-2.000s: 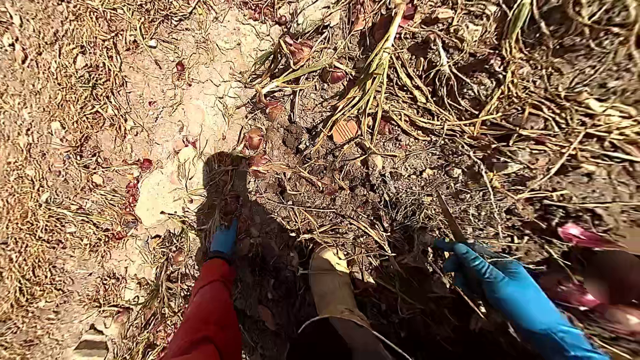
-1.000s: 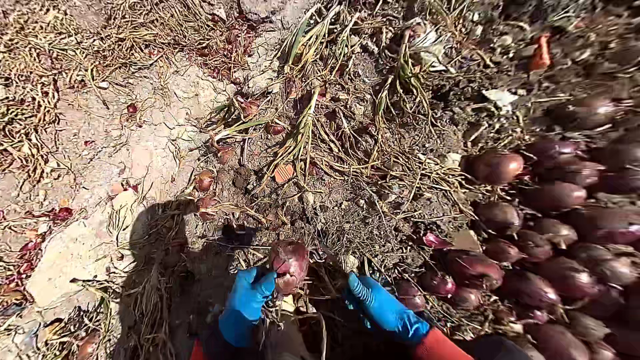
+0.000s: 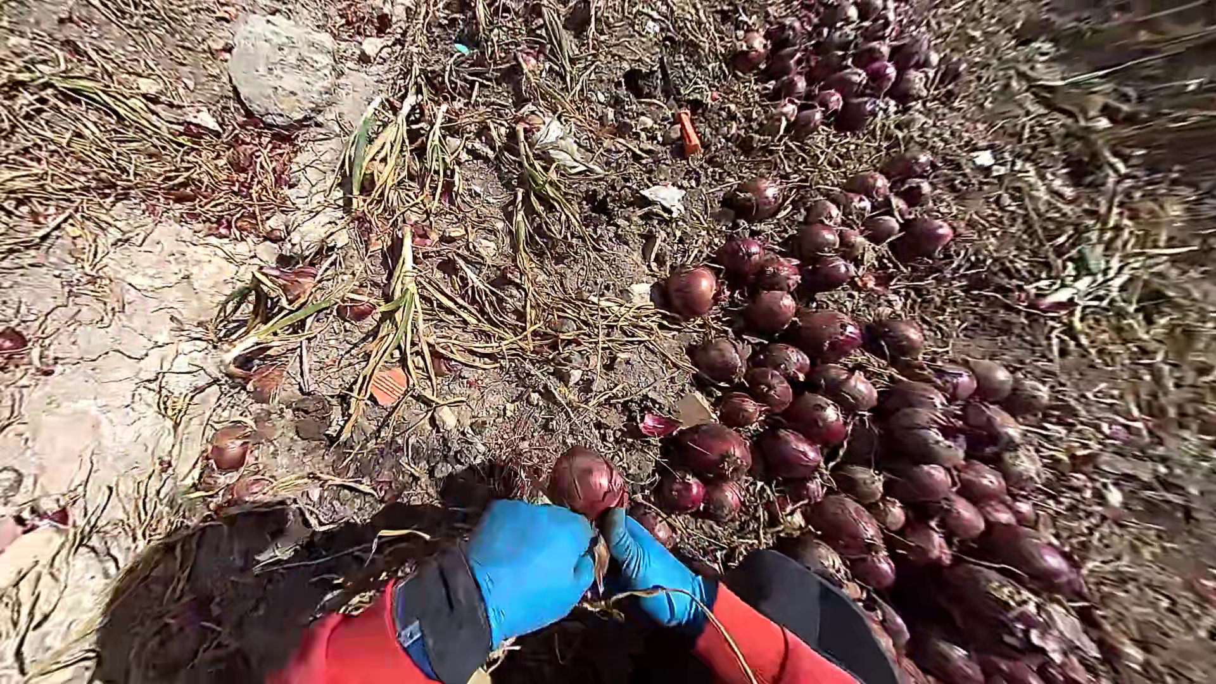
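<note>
Both my hands wear blue gloves and meet at the bottom middle of the head view. A red onion (image 3: 586, 482) points up from between them, its dry neck and leaves hanging down. My left hand (image 3: 527, 565) is closed around the onion's neck just below the bulb. My right hand (image 3: 655, 570) is against the neck from the other side, thumb up near the bulb; whether it holds a tool is hidden. A long dry stalk hangs across the right glove and red sleeve. Right beside the hands lies a large pile of red onions (image 3: 817, 418).
Another heap of red onions (image 3: 845, 62) lies at the top. Onions with dry leaves (image 3: 404, 294) are scattered left of centre on cracked soil. A pale rock (image 3: 282, 68), an orange piece (image 3: 688, 133) and a ridged orange shard (image 3: 389, 386) lie about.
The view has swung right, showing more of the onion pile. My hands have come together at the onion's neck; a second ago they were apart, with the onion at my left hand.
</note>
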